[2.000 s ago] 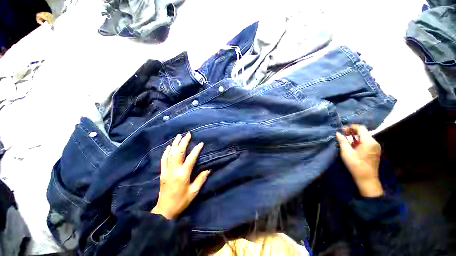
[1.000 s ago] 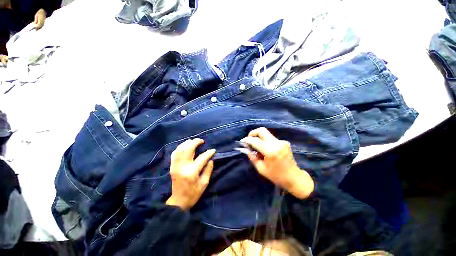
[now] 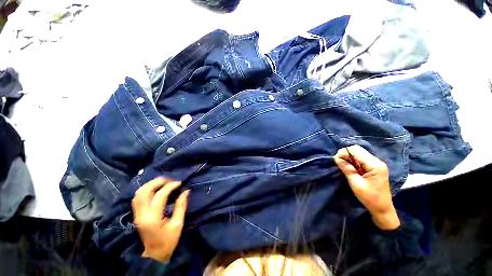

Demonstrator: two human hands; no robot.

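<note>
A dark blue denim jacket [image 3: 253,135] with pale topstitching lies spread in front of me, its button placket with several round metal buttons running diagonally across the upper part. My right hand [image 3: 367,178] pinches the denim at the right end of a stitched pocket slit; a small dark thing shows between its fingers, too hidden to name. My left hand [image 3: 160,213] is at the lower left of the jacket, slightly blurred, fingers bent and spread over the cloth; whether it grips any cloth is unclear.
A grey garment with a white drawcord [image 3: 377,51] lies beyond the jacket on the white table [image 3: 70,64]. Dark and grey garments [image 3: 13,156] hang at the left table edge. Dark cloth shows at the top edge. The wearer's head or hair shows at the bottom edge.
My right hand has moved right, away from my left hand. My left hand has moved left and down. The jacket's front has shifted, and more buttons show. The view has shifted too.
</note>
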